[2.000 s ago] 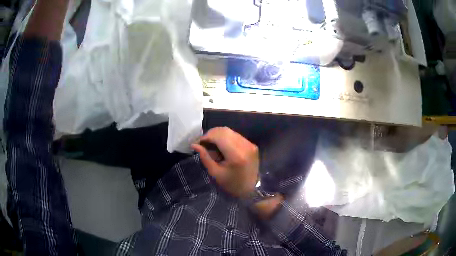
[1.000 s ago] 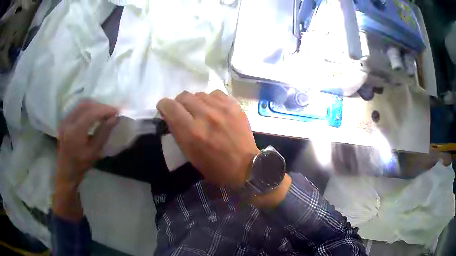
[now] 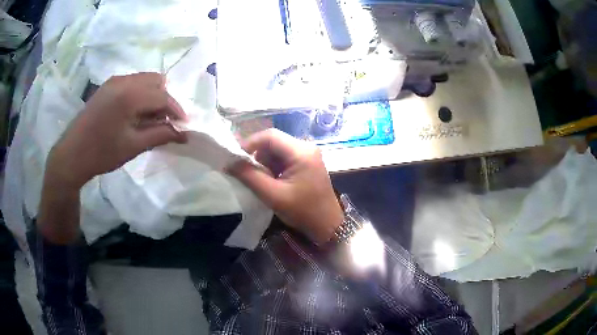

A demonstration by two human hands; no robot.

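Observation:
My left hand (image 3: 124, 127) pinches the edge of the white garment piece (image 3: 157, 190) between thumb and fingers, left of the machine. My right hand (image 3: 291, 180) pinches the same cloth edge a little to the right and lower. The folded edge runs between the two hands. The cloth hangs below them toward my lap, and its upper part spreads over the table at the left. The needle area beside the blue plate (image 3: 376, 124) is blurred by lamp glare. A dark spot at the right fingertips is too unclear to name.
The white sewing machine head (image 3: 262, 65) stands right of the hands, with pale ribbed tension knobs (image 3: 429, 27). The cream machine table (image 3: 484, 124) has a dark round hole. A white cloth heap (image 3: 550, 222) lies at the lower right. A yellow bar shows at the right edge.
My left hand has come up and right, and now pinches the cloth edge near my right hand. The cloth edge is raised between both hands. The view has shifted, so the machine appears further left.

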